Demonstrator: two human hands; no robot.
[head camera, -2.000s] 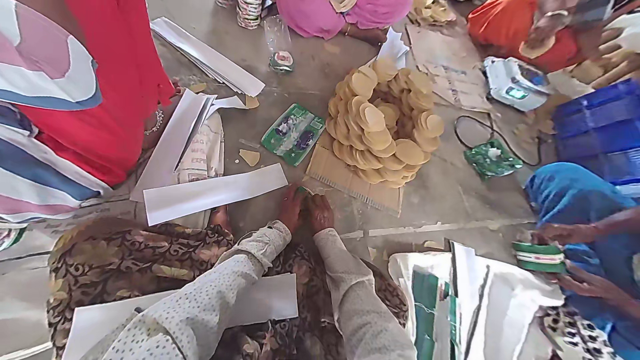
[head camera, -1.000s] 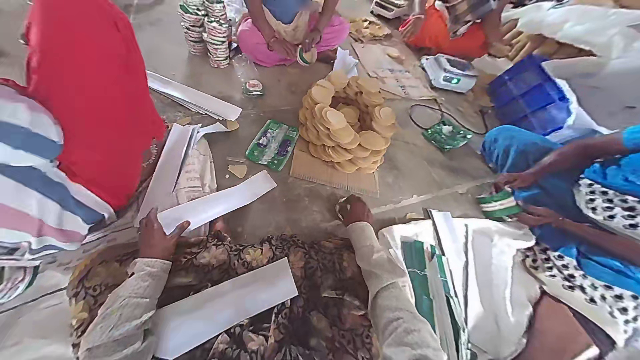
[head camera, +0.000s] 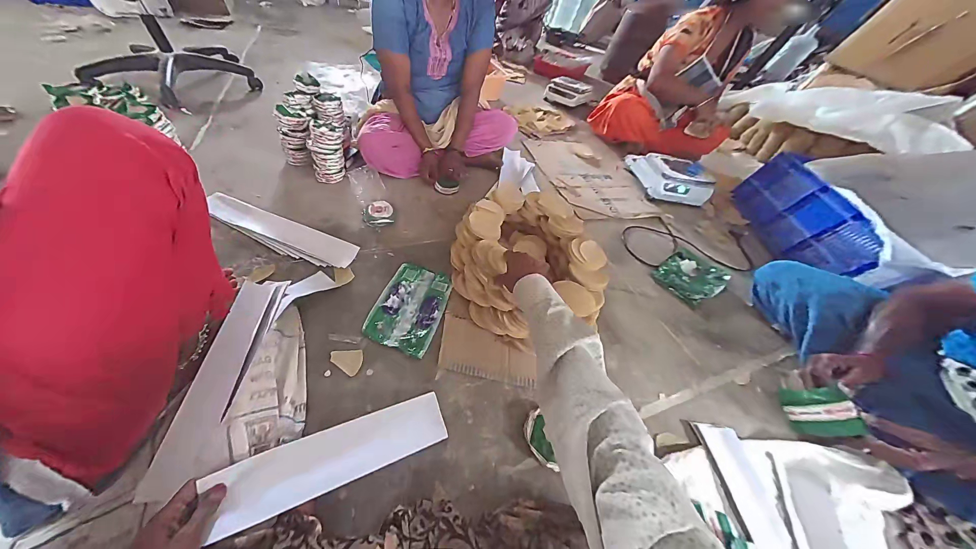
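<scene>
My left hand (head camera: 181, 517) is at the lower left, its thumb and fingers pinching the near end of a white paper strip (head camera: 335, 457). With the arm stretched forward, my right hand (head camera: 524, 268) reaches into a ring of thin round tan discs (head camera: 488, 286), piled on a piece of corrugated cardboard (head camera: 484, 358). Its fingertips are hidden among the discs, so its grip cannot be seen. Beside my right sleeve, on the floor, lies a round green-and-white packet (head camera: 541, 438), partly covered by the sleeve. A green plastic packet (head camera: 408, 309) lies left of the discs.
More white strips (head camera: 282, 229) lie at the left by a person in red. Stacked round packets (head camera: 328, 137) stand farther back near a seated person. A digital scale (head camera: 671, 179), a blue crate (head camera: 808, 217) and a cable (head camera: 648, 236) are at the right. A co-worker holds a green-and-white packet (head camera: 823, 412).
My right hand has moved forward from near my lap into the ring of discs. The round packet now lies on the floor by my sleeve. My view has tilted up.
</scene>
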